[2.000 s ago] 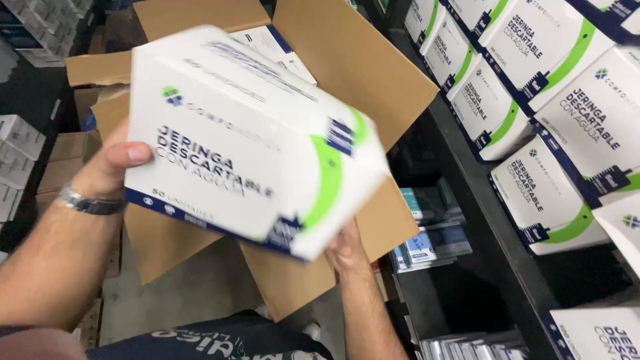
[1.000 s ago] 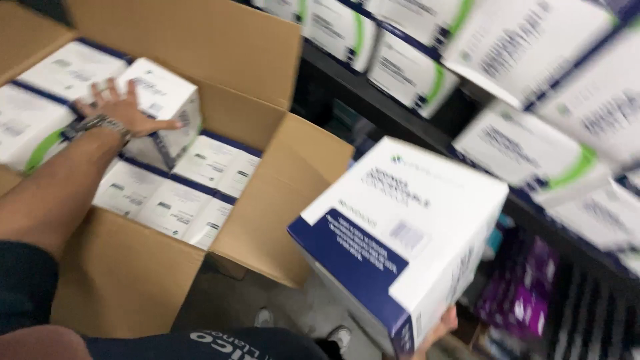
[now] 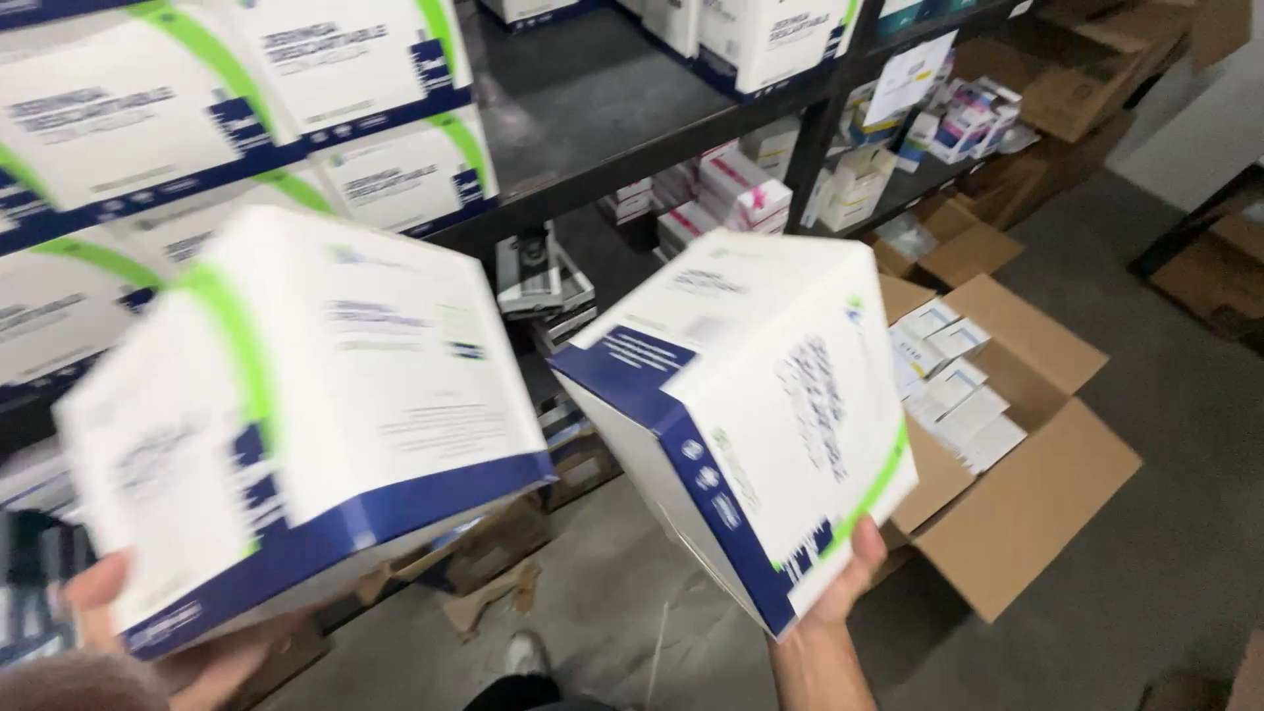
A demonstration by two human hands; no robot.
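Note:
Each of my hands holds up one white, blue and green syringe carton. My left hand (image 3: 197, 642) supports the left carton (image 3: 385, 365) from below, with the thumb at its lower left corner; the palm and fingers are partly hidden under it. My right hand (image 3: 839, 592) grips the right carton (image 3: 790, 415) at its lower edge, thumb on the printed side. The right carton is tilted on a corner. The two cartons are close together but apart. Behind them, matching syringe cartons (image 3: 365, 59) are stacked on a dark metal shelf (image 3: 612, 128).
An open cardboard box (image 3: 1037, 494) with small white boxes (image 3: 958, 395) stands on the floor at right. Pink and white boxes (image 3: 736, 188) lie on a lower shelf. More cardboard boxes (image 3: 1086, 79) stand at the upper right. A shoe (image 3: 526, 654) shows at the bottom.
A second ago my left hand was on a carton inside a large cardboard box; now it holds a carton in the air. My right hand still holds a carton. The view has swung to the shelf.

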